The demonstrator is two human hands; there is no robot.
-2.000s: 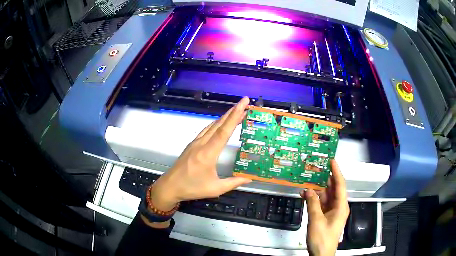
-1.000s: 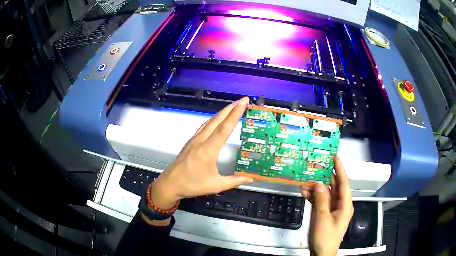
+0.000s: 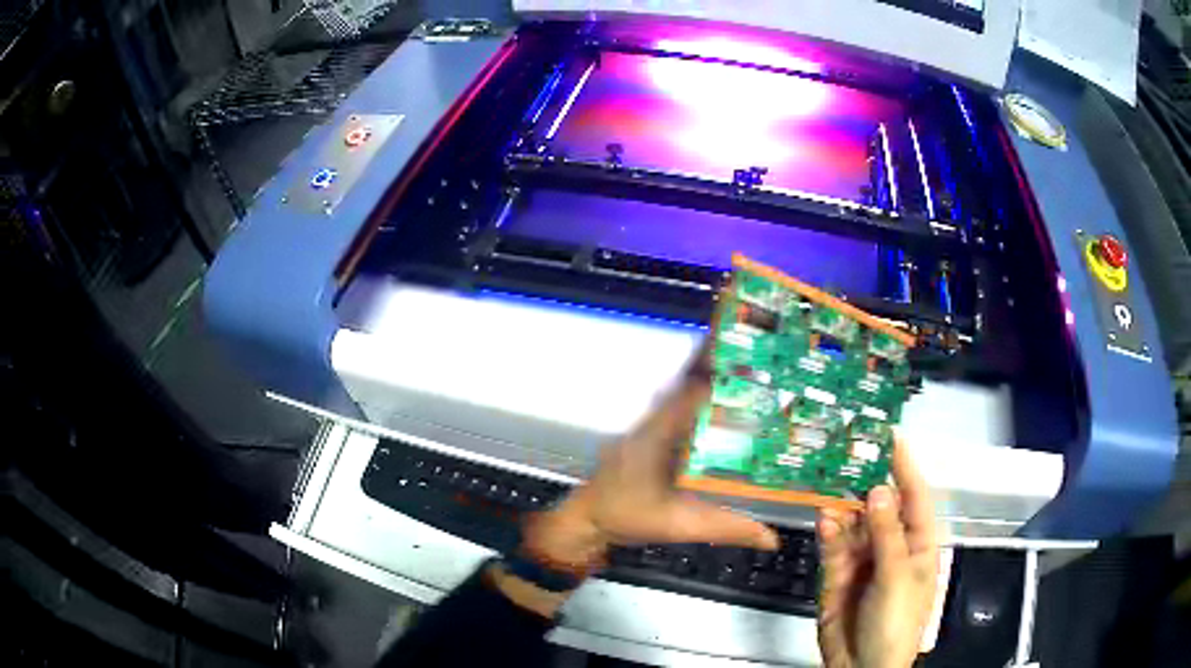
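A green PCB panel (image 3: 803, 392) with orange edge strips is held up above the white front edge of the machine, its left side tilted. It shows several repeated boards in two rows. My right hand (image 3: 888, 555) grips its lower right corner, thumb and fingers at the bottom strip. My left hand (image 3: 653, 476) is blurred at the panel's left edge, with the thumb stretched out below the bottom strip. The left fingers are partly hidden behind the panel, so I cannot tell how firmly they touch it.
The blue-grey machine's open bay (image 3: 745, 131) glows pink and purple, with black clamp rails (image 3: 705, 189) across it. A keyboard (image 3: 444, 489) and mouse (image 3: 986, 594) lie on the pull-out tray (image 3: 353, 548). A red emergency stop (image 3: 1110, 253) is at right; a tape roll (image 3: 1034, 120) sits above it.
The view has shifted, so the machine appears further right. The panel has turned and tilted. My left hand has moved right, its fingers now lower and partly behind the panel.
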